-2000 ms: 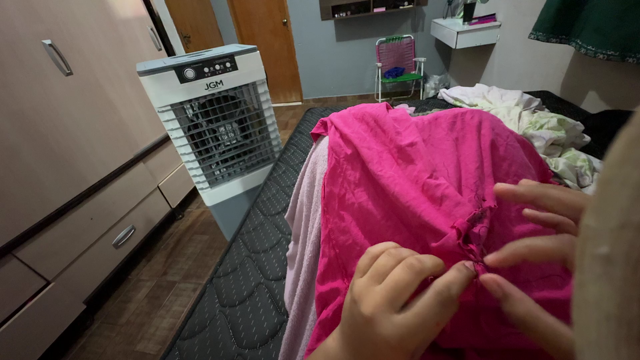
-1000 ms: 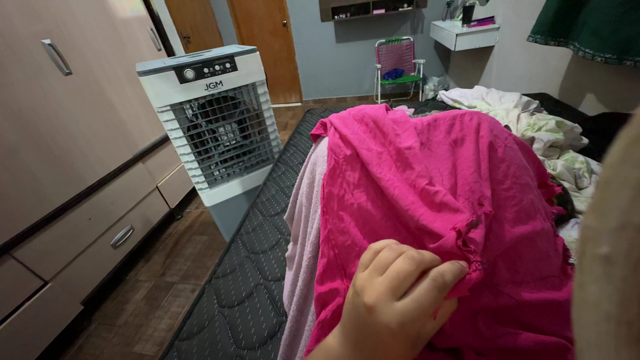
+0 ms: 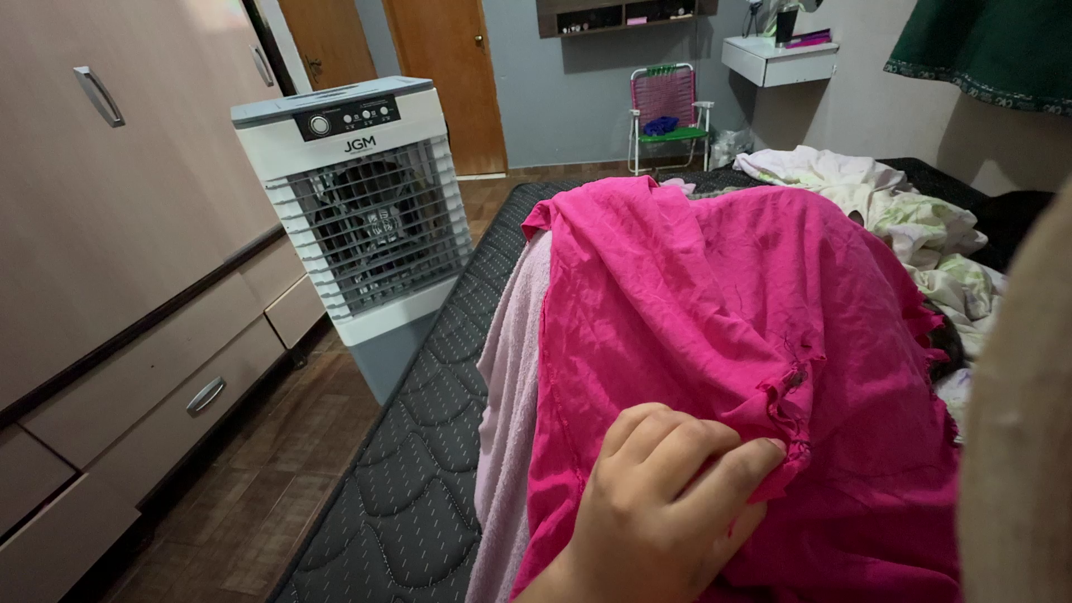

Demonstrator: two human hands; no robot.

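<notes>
A bright pink cloth (image 3: 670,310) with frayed, gathered edges lies draped over a pale pink towel (image 3: 512,377) on the dark mattress. My left hand (image 3: 670,494) comes up from the bottom of the head view and pinches the cloth between thumb and fingers, just beside a ragged, puckered seam (image 3: 787,402). Loose threads stick out near that seam. My right hand is not in view. A blurred beige object (image 3: 1017,402) very close to the camera fills the right edge and hides what lies behind it.
A white and grey air cooler (image 3: 377,218) stands left of the quilted mattress (image 3: 402,502), beside a wardrobe (image 3: 151,209). Rumpled white and green bedding (image 3: 904,209) lies at the far right. Beyond the bed are a folding chair (image 3: 666,109) and a small wall shelf (image 3: 779,63).
Two seconds ago my right hand was at the seam opposite my left; it has left the view. My left hand stays at the seam, holding the pink cloth.
</notes>
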